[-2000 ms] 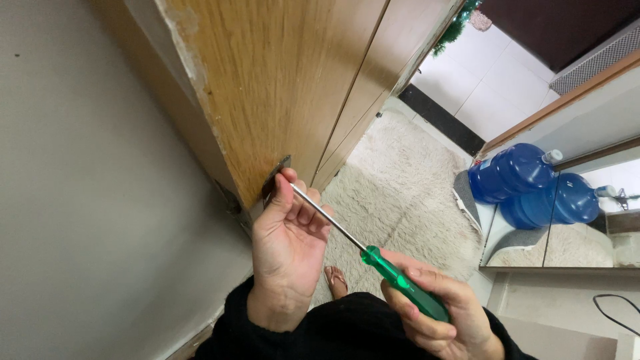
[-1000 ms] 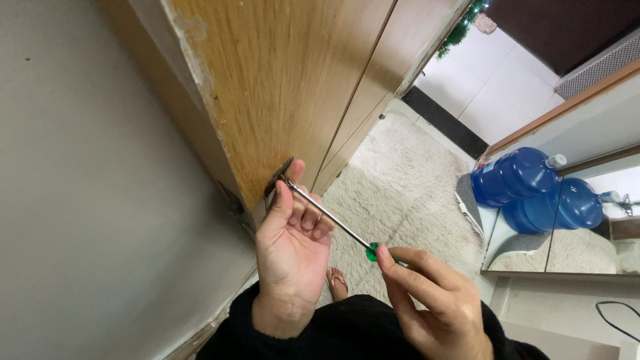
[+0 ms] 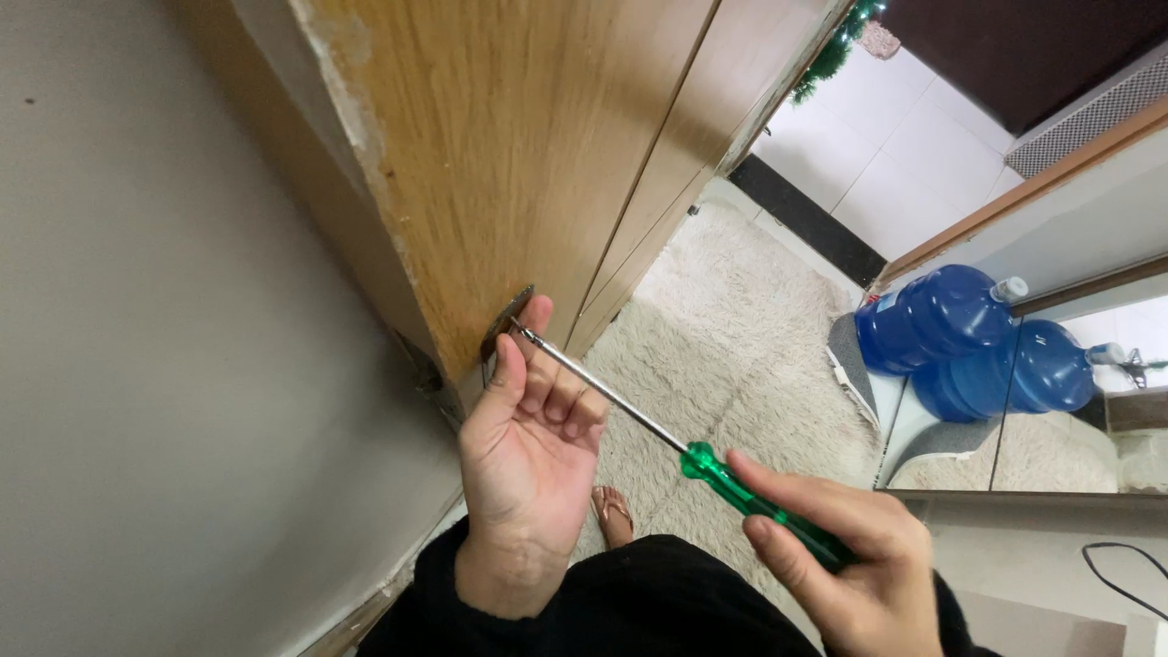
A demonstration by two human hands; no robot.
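A screwdriver (image 3: 607,391) with a long metal shaft and a green translucent handle lies in my right hand (image 3: 839,547), thumb and fingers around the handle. Its tip meets a screw at a small dark metal plate (image 3: 507,319) on the face of a wooden door (image 3: 511,164), near its edge. My left hand (image 3: 534,438), palm up, has its thumb and a fingertip at the plate beside the shaft's tip. Whether the fingers pinch the screw or the plate is hard to tell. The door's edge has chipped, pale patches.
A grey wall (image 3: 182,365) runs along the left. A shaggy cream rug (image 3: 730,347) covers the floor, where a sandalled foot (image 3: 613,516) shows. At right, a blue water jug (image 3: 935,319) stands against a mirror (image 3: 1049,447) that reflects it. A dark cable (image 3: 1118,547) hangs lower right.
My right hand has shifted its hold on the screwdriver: a second ago its fingers covered most of the green handle, and now more of it shows. My left hand stays at the plate.
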